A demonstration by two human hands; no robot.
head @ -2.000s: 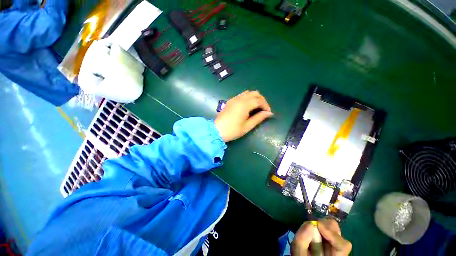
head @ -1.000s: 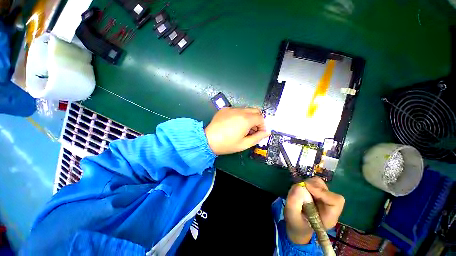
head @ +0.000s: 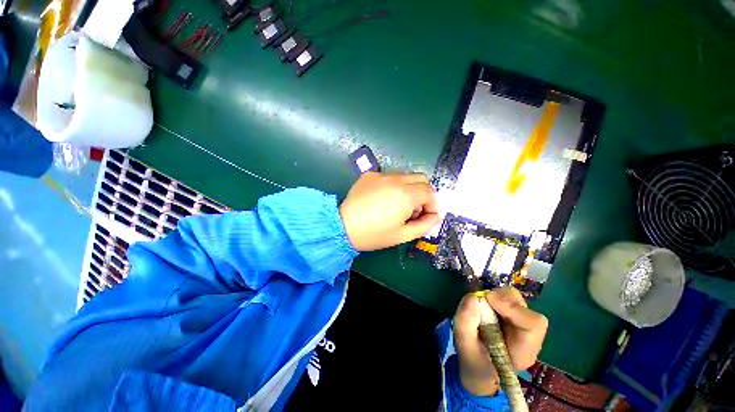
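Note:
The opened tablet (head: 532, 161) lies on the green bench, with a silver area, an orange strip and a circuit strip at its near end. My right hand (head: 501, 334) grips the wrapped handle of the soldering iron (head: 495, 346); its dark tip rests over the left part of the circuit strip. My left hand (head: 392, 211) is at the tablet's near left edge, fingertips pinched together; whether they hold a thin wire cannot be seen. A small black speaker block (head: 364, 160) with a pale square lies just beyond my left hand. Its wires are not discernible.
Black wired parts (head: 287, 44) lie at the upper left, near a white roll (head: 95, 95). A slotted white tray (head: 121, 217) is at left. A black fan (head: 685, 201), a whitish cup (head: 637, 283) with silvery shreds and a blue ribbed box (head: 669, 342) are at right.
My left hand has moved right to the tablet's edge, and the speaker block beside it has shifted too. The iron stays over the circuit strip. The camera view has also shifted.

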